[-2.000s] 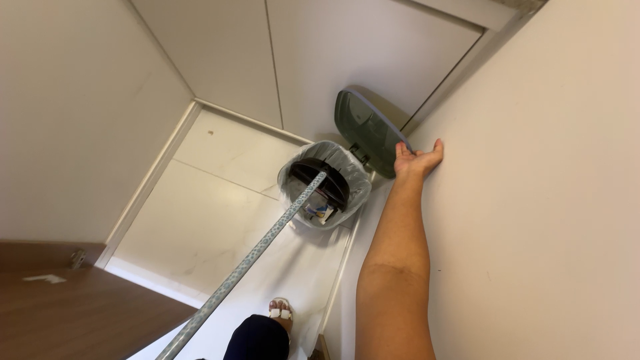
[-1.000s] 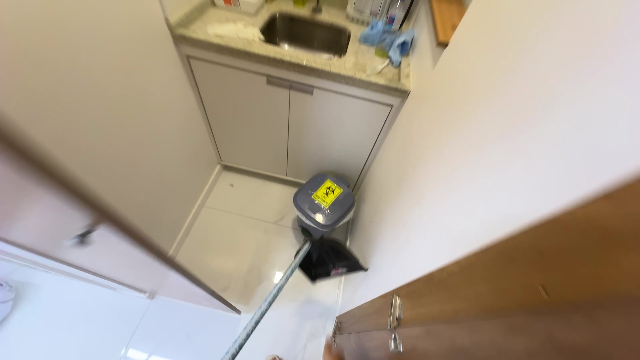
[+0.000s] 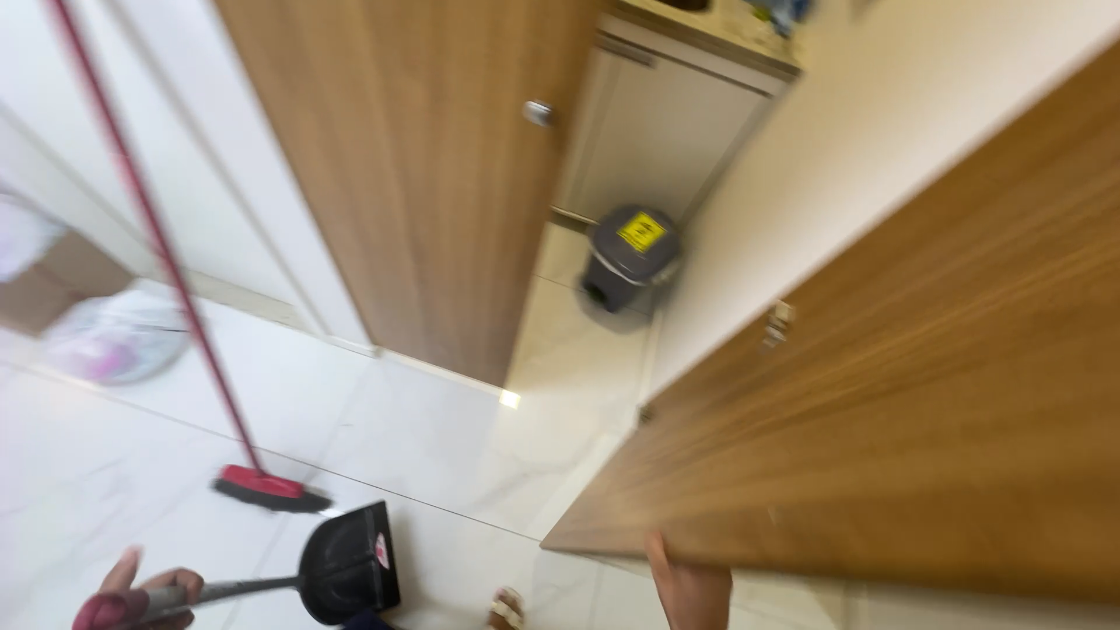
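At the lower left, my left hand point(image 3: 149, 591) is wrapped around the grey handle of a long-handled black dustpan point(image 3: 348, 564). The dustpan hangs over or rests on the floor; which one is unclear. Beyond it a broom with a red head and dark bristles point(image 3: 271, 490) stands on the floor, its long red handle leaning up to the left. My right hand point(image 3: 693, 591) grips the lower edge of a wooden door point(image 3: 857, 420), thumb on the near face, other fingers hidden. A grey bin point(image 3: 634, 249) with a yellow hazard label has its lid down, against the wall.
Another wooden door point(image 3: 420, 175) with a round metal knob point(image 3: 537, 112) stands at upper centre. Behind it is a pale cabinet point(image 3: 669, 131) under a stone counter point(image 3: 726, 35). A cardboard box point(image 3: 66, 280) and a translucent plastic bag point(image 3: 118, 337) lie on the left. A sandalled foot point(image 3: 506, 608) shows below.
My right hand was at the bin's raised lid two seconds ago; the lid is now down and that hand is on the door. The dustpan has moved away from the bin. The view has swung left.
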